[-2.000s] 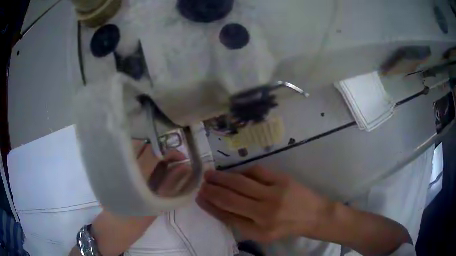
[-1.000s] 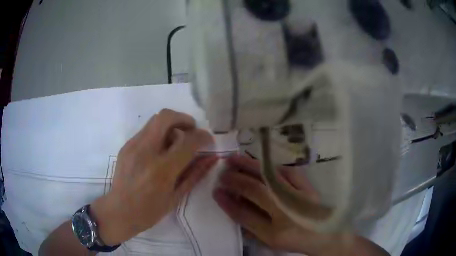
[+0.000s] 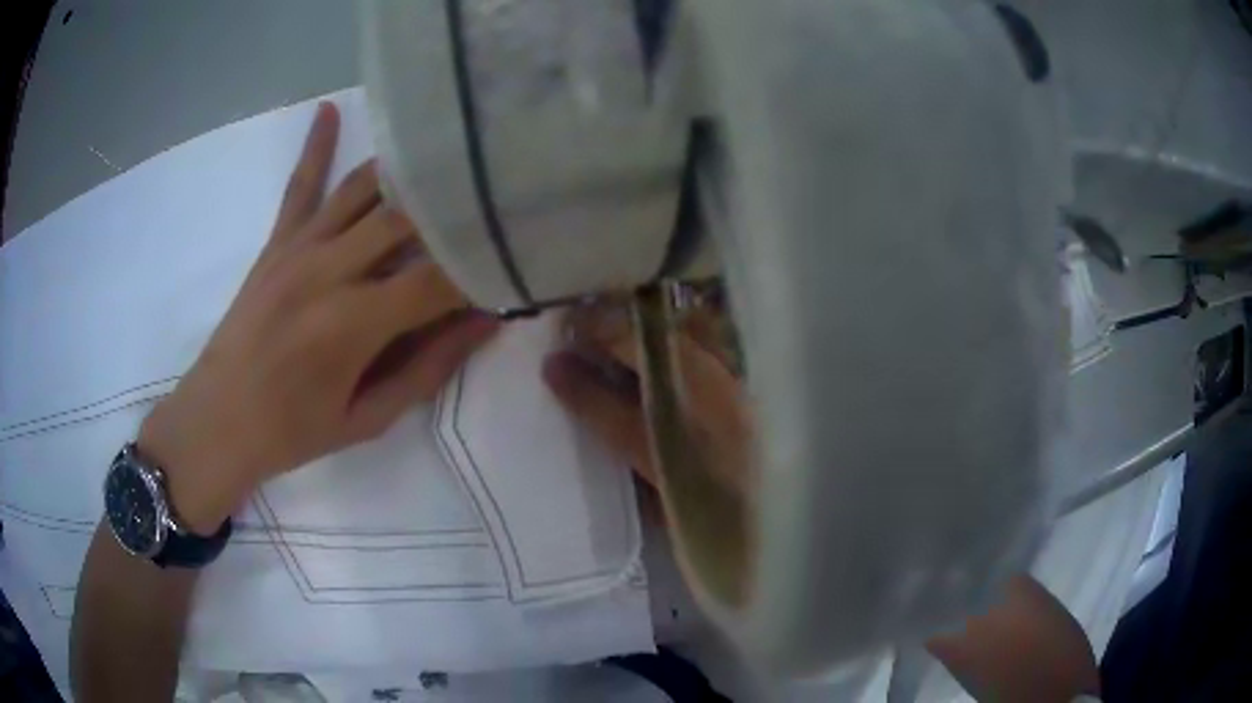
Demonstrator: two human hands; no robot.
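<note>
A large white garment panel [image 3: 83, 316] with dark double stitch lines lies on the table's left side. A white stitched pocket piece [image 3: 542, 481] with an angled edge lies on it. My left hand [image 3: 309, 323] rests on the panel, its thumb and fingertips pressed at the pocket's top edge by the machine head. My right hand [image 3: 604, 398] is at the pocket's upper right, fingertips on the cloth, mostly hidden behind the head and its curved guard. The off-white sewing machine head [image 3: 577, 151] hides the needle and presser foot.
The pale curved guard [image 3: 893, 357] fills the centre right, close to my view. A small white stitched stack [image 3: 1085, 309] shows at the right behind it. The grey table [image 3: 179, 69] shows at the upper left. White cloth hangs at the lower right.
The machine head and guard now sit larger and more central in view. My left hand has shifted left and up in view, with one finger extended. More of the pocket's outline shows.
</note>
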